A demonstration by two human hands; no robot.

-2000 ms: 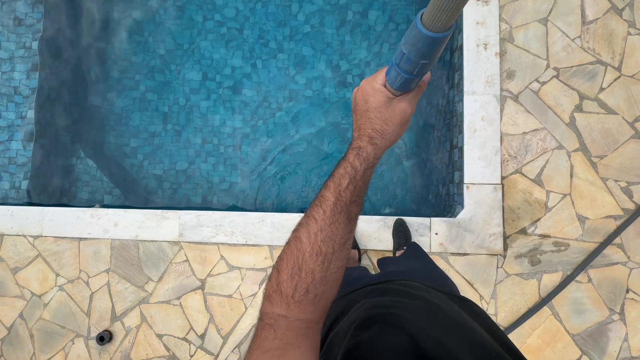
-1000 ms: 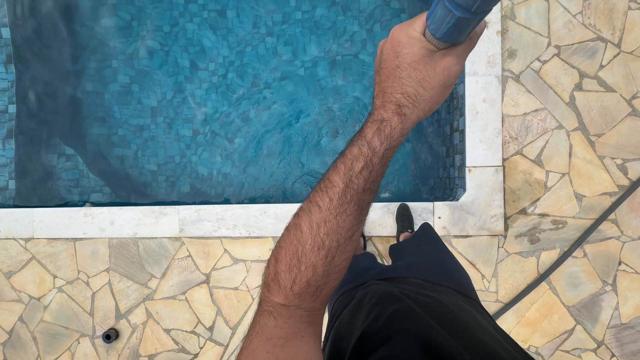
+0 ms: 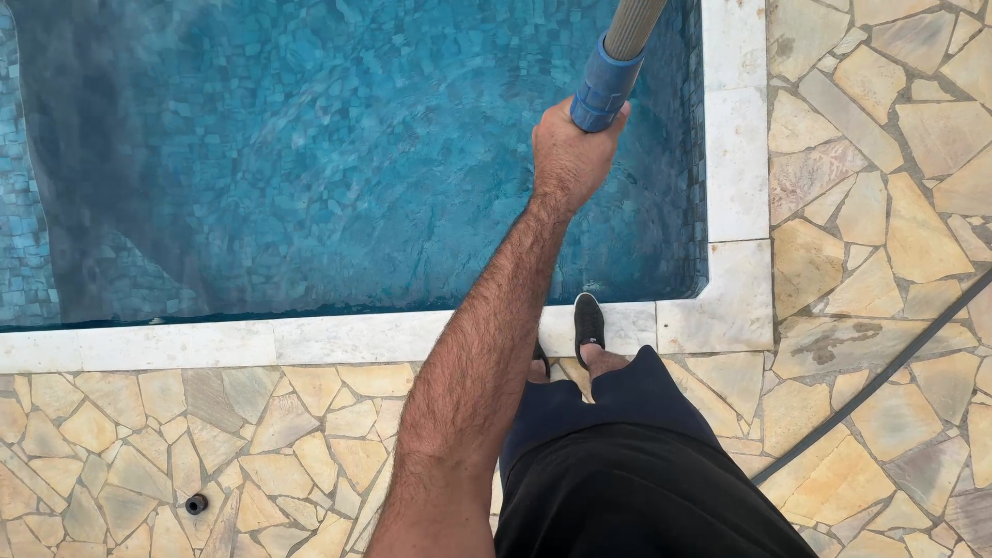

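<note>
My left hand (image 3: 575, 155) grips a telescopic pole just under its blue plastic locking collar (image 3: 607, 84), with the back of the hand facing up and the thumb on the right. From the collar a grey ribbed pole section (image 3: 634, 27) runs up out of the frame over the pool water (image 3: 372, 170). The pole's part inside and below the fist is hidden, and so is its far end. My right hand is out of view.
White stone coping (image 3: 356, 337) borders the blue-tiled pool, its corner at the right. A black shoe (image 3: 589, 319) stands on the coping, the other partly behind my forearm. A dark hose (image 3: 876, 380) crosses the irregular stone paving (image 3: 860, 256). A small black fitting (image 3: 196, 504) lies lower left.
My left hand, still holding the pole, moved toward the upper right a second ago and has since come back down and left. More of the collar and grey pole shows than one second ago.
</note>
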